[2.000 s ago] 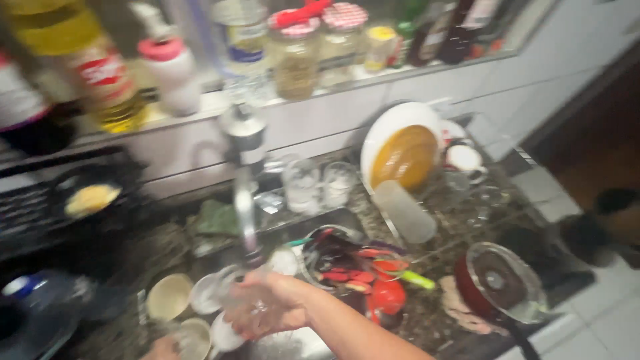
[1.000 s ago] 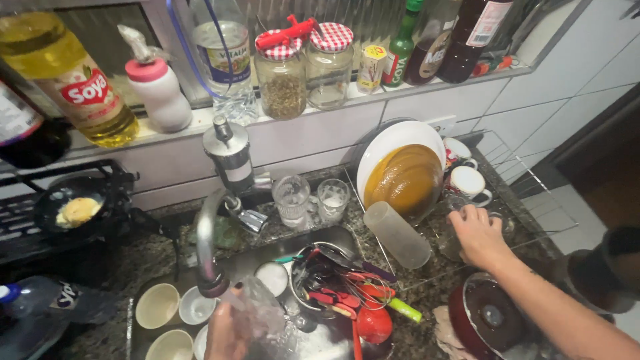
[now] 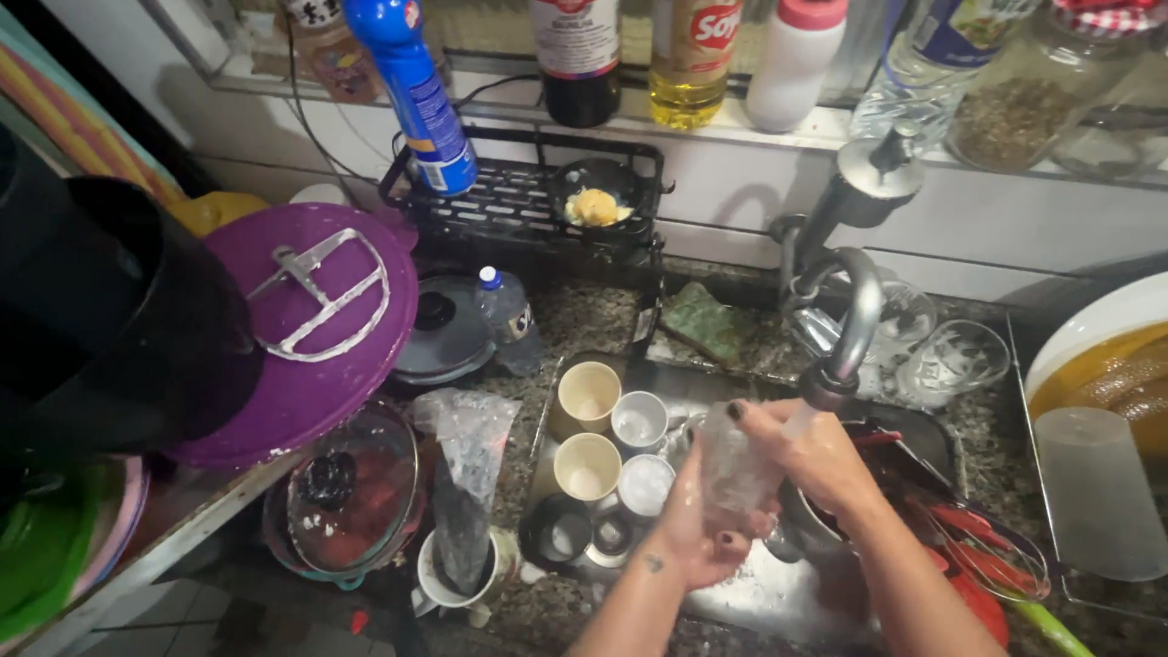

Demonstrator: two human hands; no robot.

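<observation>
My left hand (image 3: 698, 534) is wrapped around a clear drinking glass (image 3: 737, 465) from below, over the metal sink (image 3: 757, 584). On the glass's upper right side, my right hand (image 3: 803, 447) touches it, just under the mouth of the curved faucet (image 3: 853, 319). The glass looks wet and its outline is partly hidden by my fingers. Left of my hands, in the sink, stand beige cups (image 3: 589, 394), white cups (image 3: 639, 420) and small dark containers (image 3: 558, 531). To the right lie red utensils and a wire whisk (image 3: 999, 557), partly behind my right forearm.
Two wet glasses (image 3: 954, 365) stand behind the faucet. A frosted tumbler (image 3: 1100, 493) leans by a large plate (image 3: 1095, 319) at right. At left are a purple lid with a mixer paddle (image 3: 319, 292), a glass-lidded pot (image 3: 351, 493) and a mug holding a plastic bag (image 3: 461, 566).
My right hand has come from the dish rack at right, where it was one second ago, to the glass under the faucet. The view has swung left.
</observation>
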